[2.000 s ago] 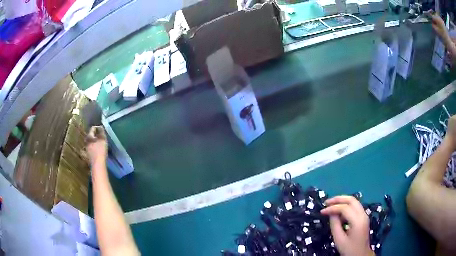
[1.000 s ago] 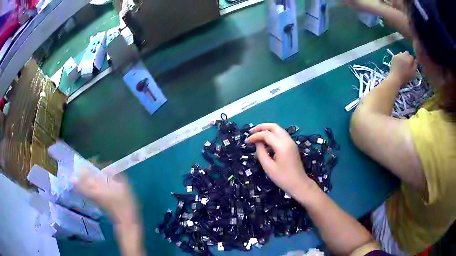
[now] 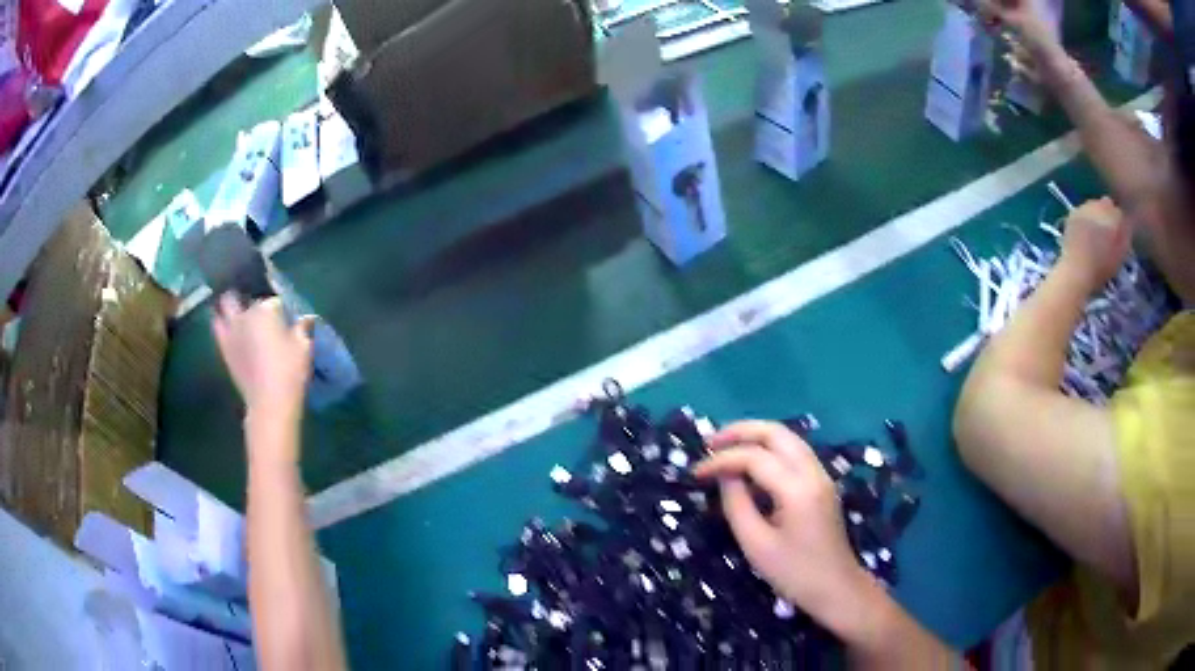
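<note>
My left hand (image 3: pixel 266 347) is at the top of an open retail box (image 3: pixel 333 371) on the conveyor belt, its fingers closed around the box's upper part. The hand hides much of this box, and the flap above it looks dark and blurred. My right hand (image 3: pixel 782 514) rests over the heap of black charging cables (image 3: pixel 629 564), with thumb and fingers curved and apart. I see no cable held in it. Silver plug ends show among the cables.
More open retail boxes (image 3: pixel 678 184) stand on the green belt (image 3: pixel 485 288). Grouped pale boxes (image 3: pixel 197 531) stand at lower left, near brown cartons (image 3: pixel 125 380). A neighbouring worker in yellow (image 3: pixel 1160 479) reaches over white strips (image 3: pixel 1107 328) and towards the belt.
My left hand has moved from the grouped boxes up to a box on the belt and taken hold of it. My right hand stays over the heap. Belt boxes have shifted left.
</note>
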